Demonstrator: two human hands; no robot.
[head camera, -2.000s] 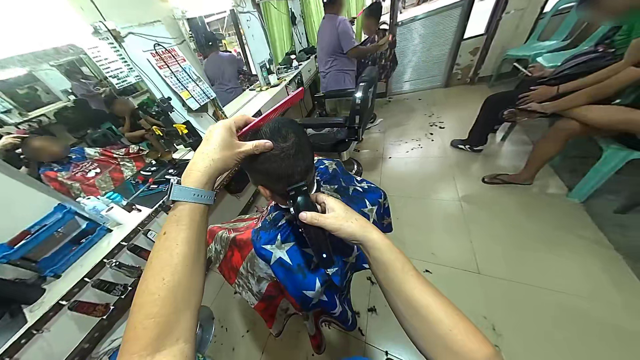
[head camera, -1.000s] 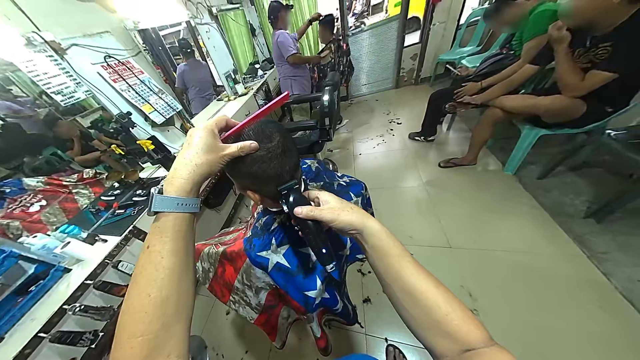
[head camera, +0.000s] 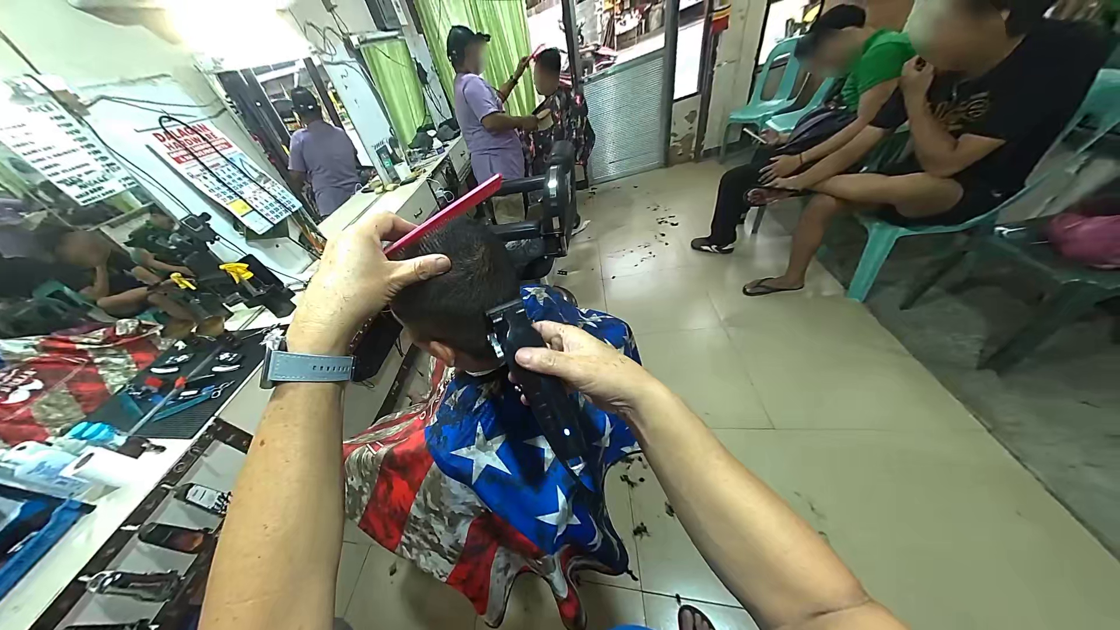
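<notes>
My left hand (head camera: 354, 271), with a grey-strapped watch on the wrist, holds a pink-red comb (head camera: 451, 213) and rests its thumb on a seated person's dark-haired head (head camera: 468, 276). My right hand (head camera: 582, 363) is closed around a black hair clipper (head camera: 538, 376). The clipper's blade end is against the hair at the back of the head, behind the ear. A barber cape (head camera: 525, 455) with white stars on blue and red stripes covers the person's shoulders and back. The person's face is turned away from view.
A counter (head camera: 175, 455) with mirror, scissors and a black mat (head camera: 197, 385) runs along the left. Clippers hang at its edge. A barber chair (head camera: 560, 197) stands ahead, near a co-worker (head camera: 486, 114). People sit on green plastic chairs (head camera: 875, 254) at the right; hair clippings lie on the floor.
The view has turned somewhat to the right. Both hands stay at the head, with the comb and clipper still held. The clipper remains near the back of the head.
</notes>
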